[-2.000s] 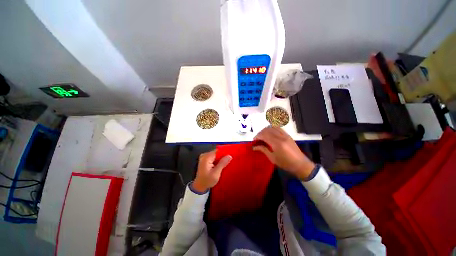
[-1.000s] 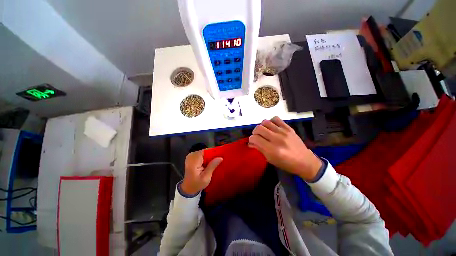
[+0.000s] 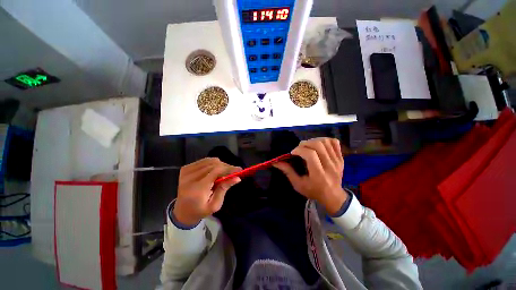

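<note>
A red piece (image 3: 257, 168) is held edge-on between my two hands in front of the machine table, so it shows as a thin slanting red strip. My left hand (image 3: 205, 187) grips its left end between thumb and fingers. My right hand (image 3: 318, 170) grips its right end, a little higher. The white setting machine (image 3: 295, 39) stands beyond my hands, with a lit red counter and blue keypad. Its setting dies (image 3: 261, 106) are lit at the table edge, apart from the red piece.
Parts cups (image 3: 213, 100) with brass bits sit either side of the machine. A clear plastic bag (image 3: 325, 46), a phone (image 3: 385, 77) and a note sheet (image 3: 410, 62) lie right. A red stack (image 3: 481, 190) is at far right. A pale-faced piece (image 3: 78, 232) lies on the left table.
The red piece has turned from showing its broad face to edge-on. My left hand has moved left, and both hands are farther from the dies. The head view has shifted, and the machine sits higher in it.
</note>
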